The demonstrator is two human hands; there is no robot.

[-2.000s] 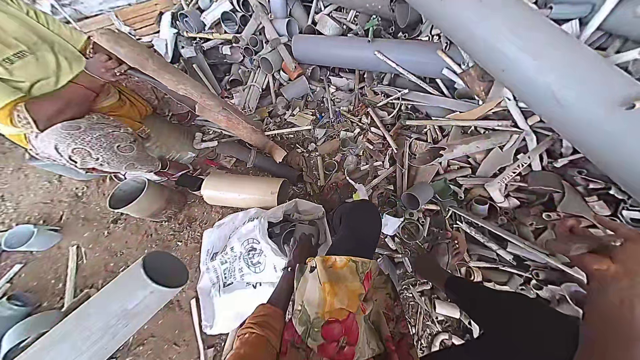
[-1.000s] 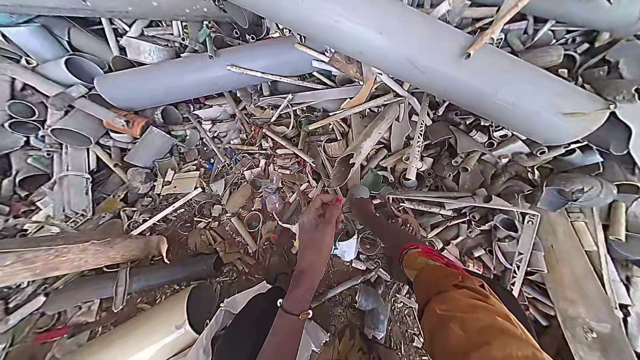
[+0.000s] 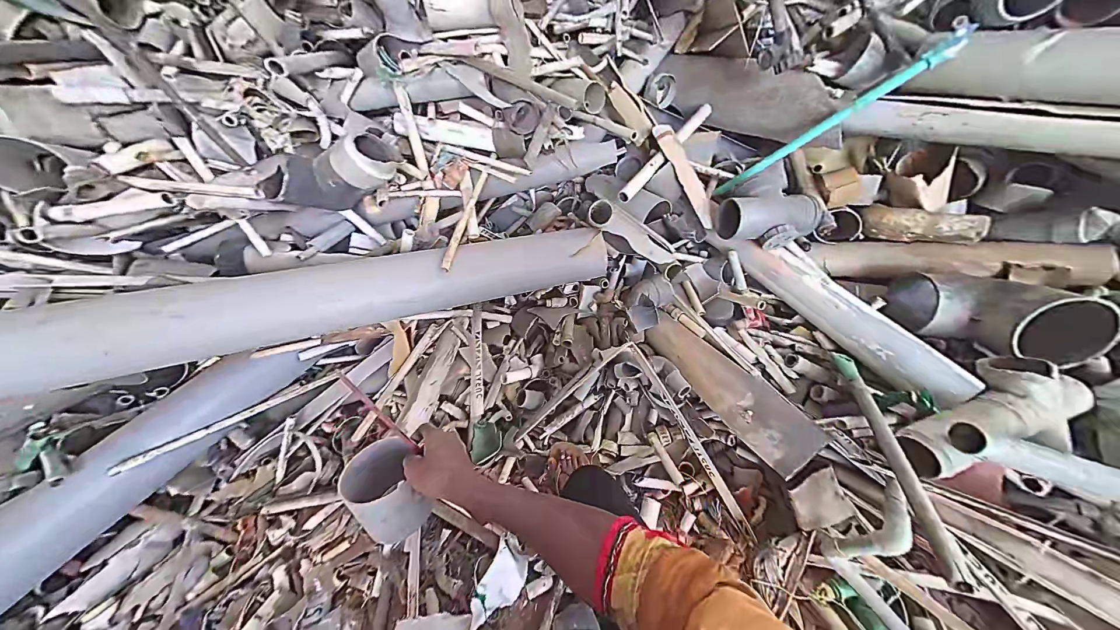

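Note:
My right hand [image 3: 435, 464] reaches in from the lower right, its fingers closed at the right rim of a short grey plastic pipe section [image 3: 387, 512]. The pipe section's open end faces up over the scrap pile. A thin reddish stick [image 3: 376, 411] runs from the fingers toward the upper left; whether it is also gripped cannot be told. Just right of the fingers lies a small green plastic piece [image 3: 486, 440]. A white scrap [image 3: 501, 577] is below the forearm. My left hand is not in view.
Long grey pipes [image 3: 297, 302] cross the left side. A flat brown-grey plank-like piece [image 3: 739, 394], a grey pipe [image 3: 857, 324] and branched pipe fittings [image 3: 1006, 420] lie to the right. A turquoise rod [image 3: 844, 114] slants at upper right. A bare foot [image 3: 569, 459] rests among the scrap.
The view has shifted strongly over the pile. The grey pipe section lay in the pile beside the hands; now it is in my right hand. My left hand has gone out of view.

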